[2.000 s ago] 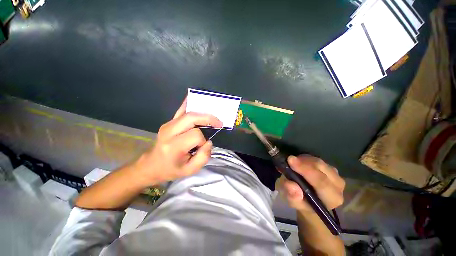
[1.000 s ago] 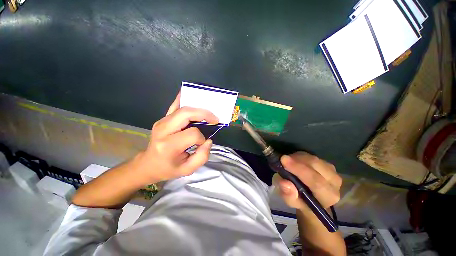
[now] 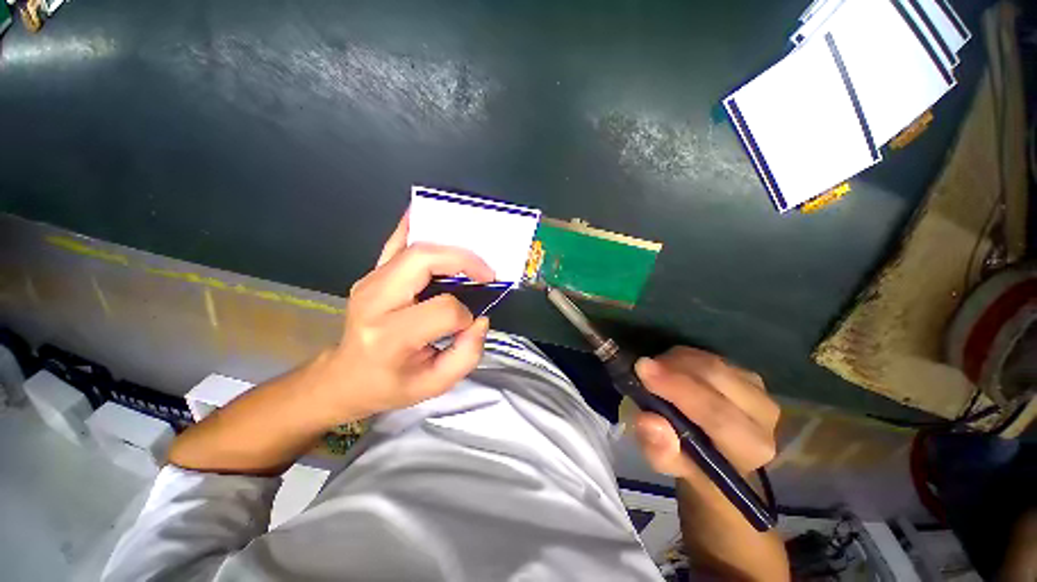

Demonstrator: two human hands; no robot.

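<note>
A white display module (image 3: pixel 472 233) with dark blue edge lines lies left of a green circuit board (image 3: pixel 597 264). An orange-gold flex tail (image 3: pixel 533 260) lies where the two meet. My left hand (image 3: pixel 415 324) holds the display at its lower left part, and a thin strand of solder wire (image 3: pixel 497 300) runs from its fingertips up to the flex tail's lower end. My right hand (image 3: pixel 711 415) grips the black handle of a soldering iron (image 3: pixel 591 335). The iron's tip is at the board's lower left edge, close to the flex tail.
Fanned display modules (image 3: pixel 807 131) with orange-gold tails lie at the upper right. A brown cardboard sheet (image 3: pixel 898 318) bears a round red-banded item (image 3: pixel 1001 330) at the right. Small parts (image 3: pixel 34 11) show at the upper left corner. The bench's front edge (image 3: pixel 171 279) runs below my hands.
The display and board shifted slightly left and up at first, then stayed nearly still. The iron's tip moved onto the flex tail, then down to the board's lower left edge.
</note>
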